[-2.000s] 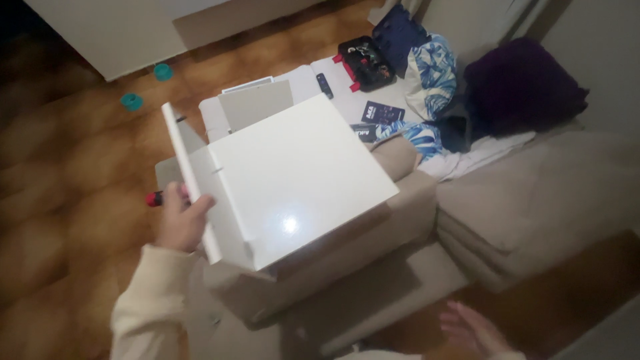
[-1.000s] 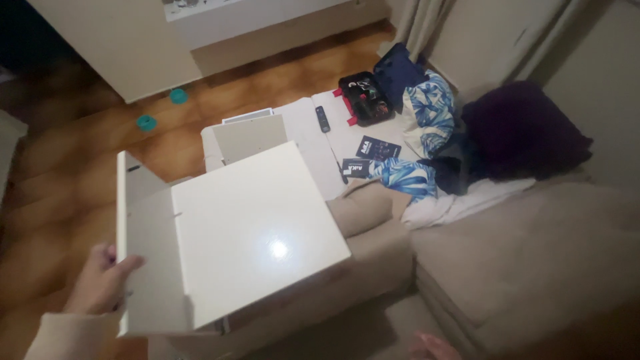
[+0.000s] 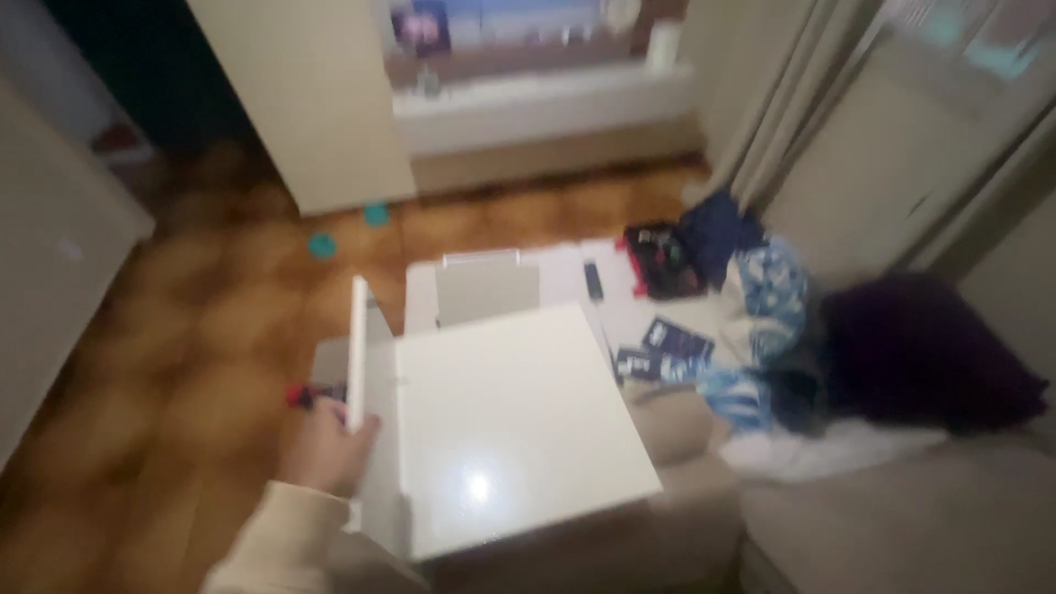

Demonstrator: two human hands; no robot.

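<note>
My left hand, in a cream sleeve, grips the upright white side panel of a panel assembly at its outer edge. A large glossy white panel joins that side panel along its left edge and lies over the sofa. Beyond the side panel, close to my fingers, a red and black tool shows in part; its kind cannot be told. My right hand is out of view. The picture is blurred.
An open black and red tool case, a remote control, dark booklets and patterned blue cloth lie on the sofa beyond. A purple cushion is at right. Two teal round things are on the tiled floor.
The view has swung upward, showing more of the far wall. My right hand, at the bottom edge before, has gone out of view. My left hand still holds the side panel.
</note>
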